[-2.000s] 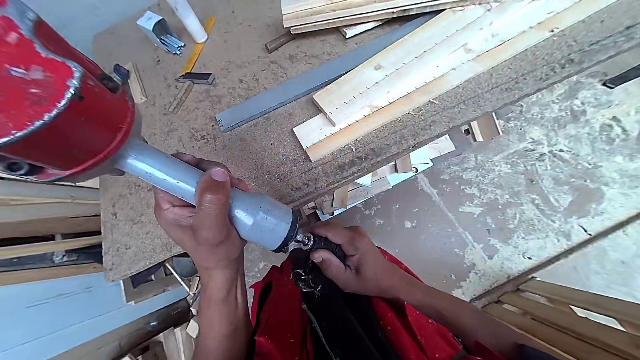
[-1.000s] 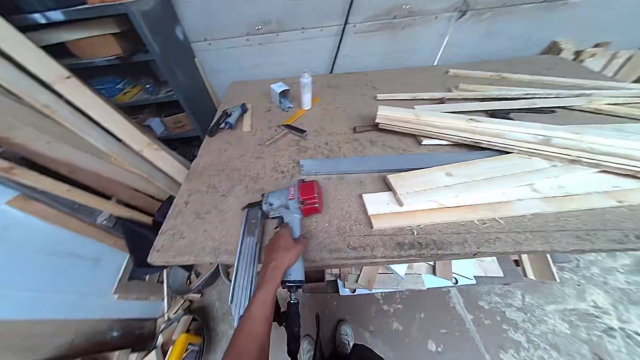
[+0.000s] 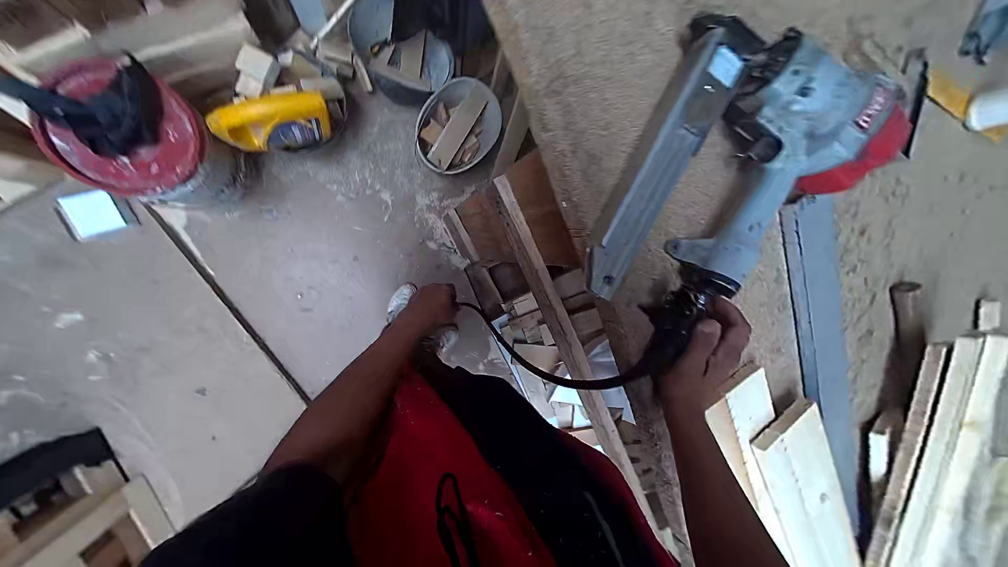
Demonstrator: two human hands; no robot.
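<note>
A pneumatic nail gun [image 3: 787, 134] lies on the worktable, its long magazine towards the table's near edge. My right hand [image 3: 705, 350] grips the dark hose fitting [image 3: 676, 319] at the end of the gun's handle. From there a thin black air hose [image 3: 583, 383] hangs in a curve past the table edge to my left hand [image 3: 431, 307]. That hand is closed around it, above my shoes and in front of the red apron [image 3: 441, 488]; its fingers are partly hidden.
Pale boards [image 3: 811, 480] and a grey metal strip [image 3: 819, 339] lie on the worktable [image 3: 551, 71]. Below its edge are a slanting wood strip [image 3: 543, 299] and offcuts. Floor items include a red-topped bucket [image 3: 118, 134], a yellow container [image 3: 272, 122] and a bucket of wood scraps [image 3: 461, 126].
The nail gun, held in both hands in the oldest frame, now rests on the table. My right hand is at its hose fitting and my left holds the hose. The view has turned strongly.
</note>
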